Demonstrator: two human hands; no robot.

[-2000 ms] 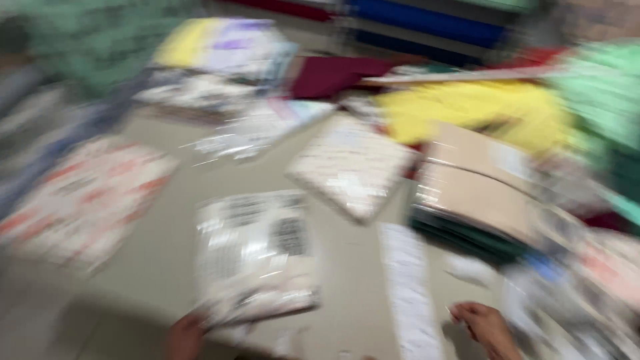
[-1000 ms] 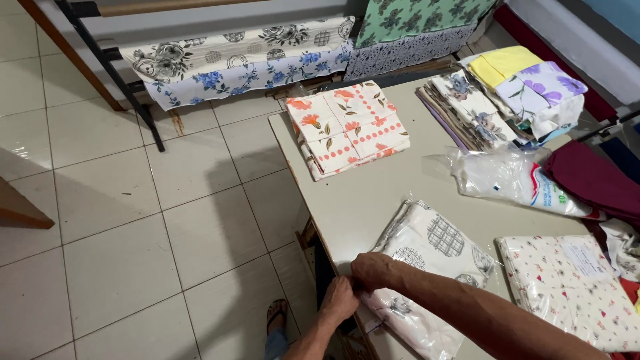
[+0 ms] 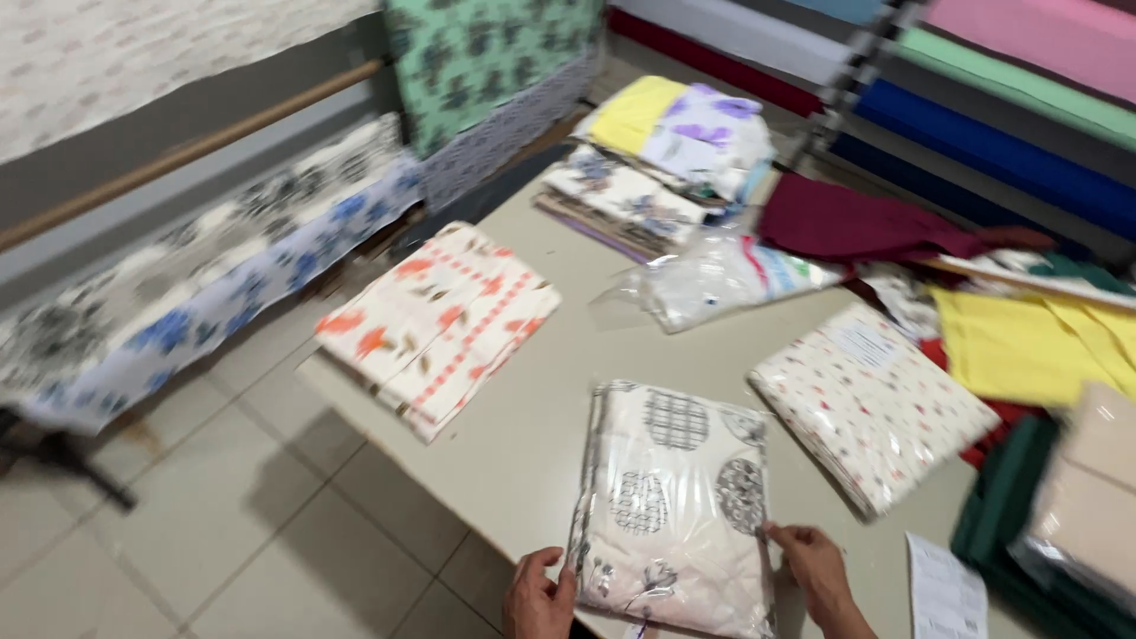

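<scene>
A clear plastic package of folded white fabric with grey circle and flower prints [image 3: 674, 497] lies near the table's front edge. My left hand [image 3: 540, 593] is at its lower left side, fingers slightly curled against or beside the edge. At its right edge, the thumb and finger of my right hand [image 3: 809, 561] meet the plastic; whether they pinch it is hard to tell. A second packaged fabric, white with small red flowers [image 3: 874, 408], lies to the right. Folded fabric with orange flowers [image 3: 439, 328] rests at the table's left corner.
Toward the back are a stack of folded fabrics [image 3: 630, 200], a clear plastic bag [image 3: 701, 280] and maroon cloth [image 3: 861, 217]. Yellow cloth [image 3: 1029, 342], beige packaged fabric [image 3: 1087, 506] and a printed paper strip [image 3: 945, 590] are at right. Fabric rolls [image 3: 994, 151] hang on racks behind.
A second ago both hands were together at the grey-printed package's corner by the table edge; now they are apart, one at each side of it. The view has swung right.
</scene>
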